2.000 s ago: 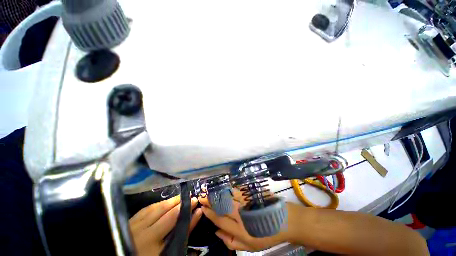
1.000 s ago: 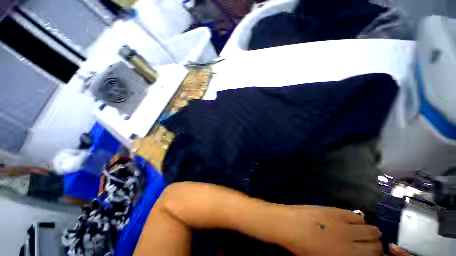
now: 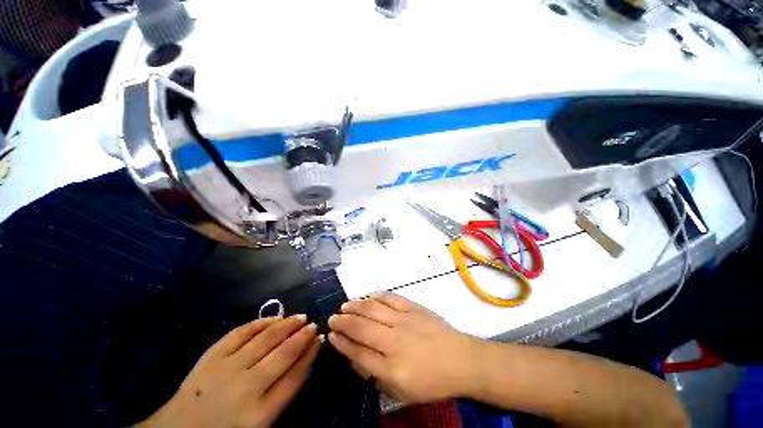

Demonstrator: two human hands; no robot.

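Note:
The dark pinstriped fabric point(image 3: 92, 292) covers the left of the table and runs under the sewing machine's head. Its folded edge point(image 3: 322, 297) comes from the presser foot point(image 3: 305, 238) towards me. My left hand point(image 3: 251, 368) lies on the fabric, its fingertips pinching the edge. My right hand point(image 3: 401, 347) meets it from the right, its fingertips on the same edge. Both sit a little in front of the foot. A thin white loop point(image 3: 271, 308) shows beside my left fingertips. The grey-blue edge guide point(image 3: 325, 252) is right of the foot.
The white sewing machine point(image 3: 452, 159) spans the top. Scissors with yellow-orange and red handles point(image 3: 494, 292) lie right of the foot, with thin pens across them. A tan strip point(image 3: 600, 234) and a white cable point(image 3: 686, 267) are further right. A blue bin point(image 3: 747, 397) shows at lower right.
The view swung left over the fabric and back to the machine, now seen from further off. Both hands are at the fabric edge in front of the foot.

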